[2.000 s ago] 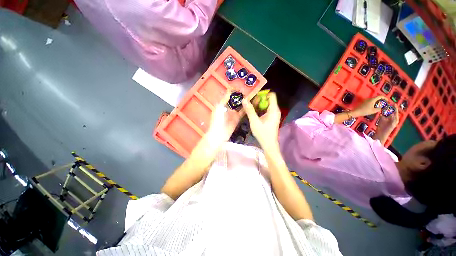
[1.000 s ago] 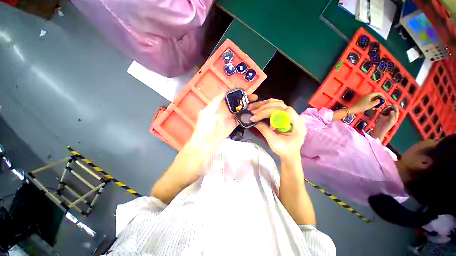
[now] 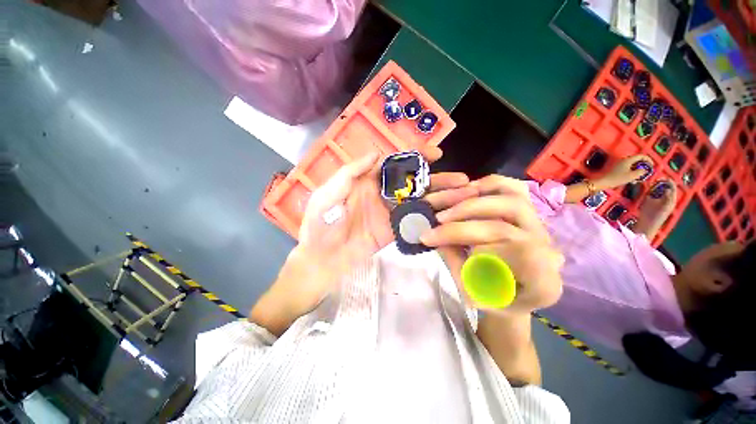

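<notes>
My left hand (image 3: 344,207), palm up, holds an open smartwatch (image 3: 404,176) at its fingers. A small yellow-orange flex cable (image 3: 405,189) shows between the watch and its back cover. My right hand (image 3: 506,228) holds the dark back cover (image 3: 414,228) with a pale round centre by its edge, just below the watch. A yellow-green round handle (image 3: 488,281), seen end-on, is also in my right hand; its tip is hidden. A small white piece (image 3: 333,214) lies on my left palm. The orange-red divided tray (image 3: 319,161) is beyond my hands, with several watches at its far end.
A green bench (image 3: 497,50) spans the top. A person in pink (image 3: 257,58) is at upper left. Another person in pink (image 3: 609,265) at right handles watches over a grid tray (image 3: 572,124). Yellow-black tape (image 3: 186,277) and a pale frame stand on the floor at left.
The back cover has come away from the watch and now shows its pale centre upward. My right hand and the yellow-green handle have moved nearer and lower; earlier the watch was closer to the tray.
</notes>
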